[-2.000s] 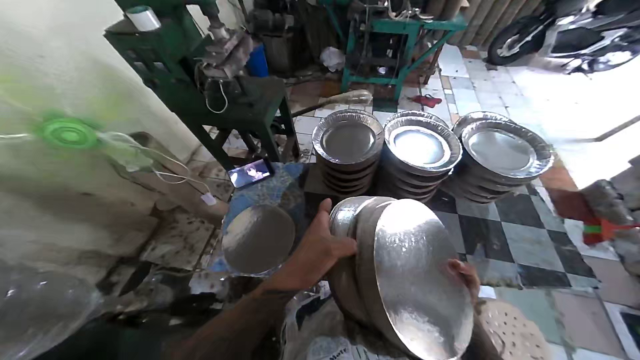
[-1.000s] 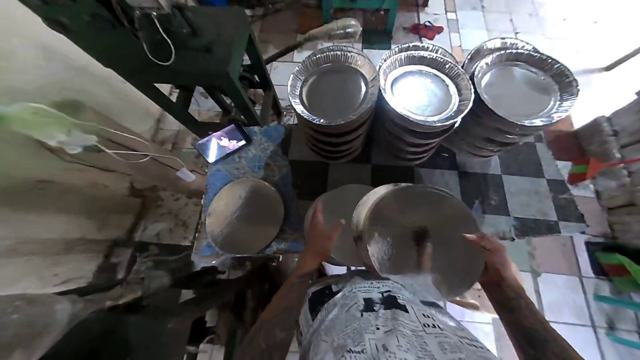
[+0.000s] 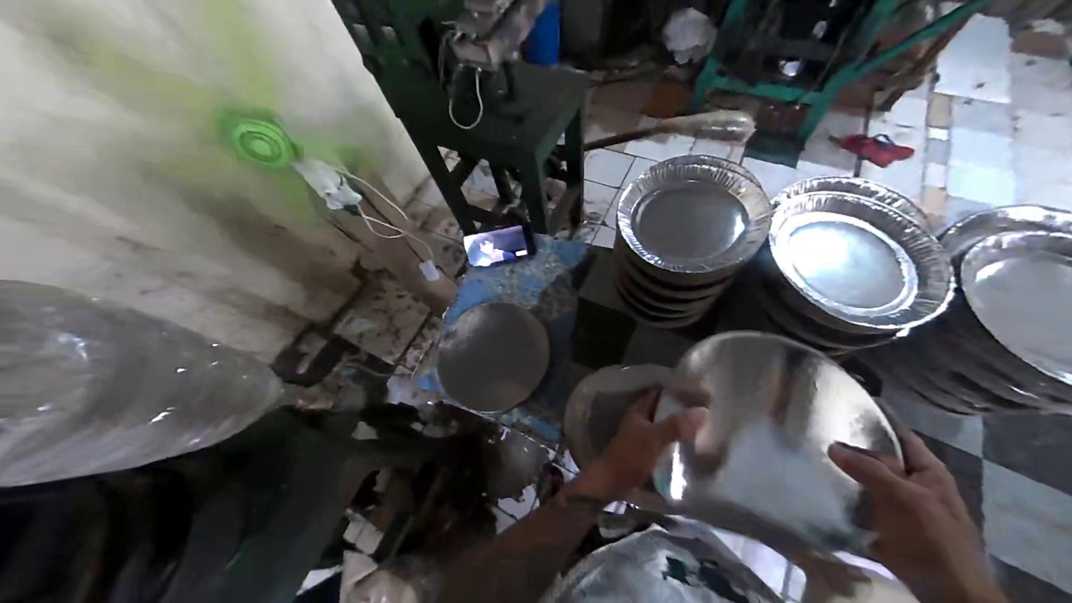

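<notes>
A shiny round metal pan [image 3: 779, 435] is held tilted between my two hands, above my lap. My left hand [image 3: 641, 444] grips its left edge with the thumb on the metal. The thumb of my right hand [image 3: 913, 502] presses the right edge while the fingers go behind it. Another round metal piece [image 3: 599, 406] lies partly hidden behind my left hand. To the left, a flat metal disc [image 3: 492, 358] rests on a blue patterned surface [image 3: 536, 272].
Stacks of crimped foil-like metal pans [image 3: 693, 219] stand on the checkered surface ahead. A lit phone [image 3: 499, 245] lies beside a dark green machine stand [image 3: 502, 113]. A white cable [image 3: 385, 205] hangs by the wall, and a clear plastic bag [image 3: 109, 385] bulges at the left.
The pan in my hands has been turned, and its smooth shiny face now tilts up towards me. The view has swung to the left since one second ago.
</notes>
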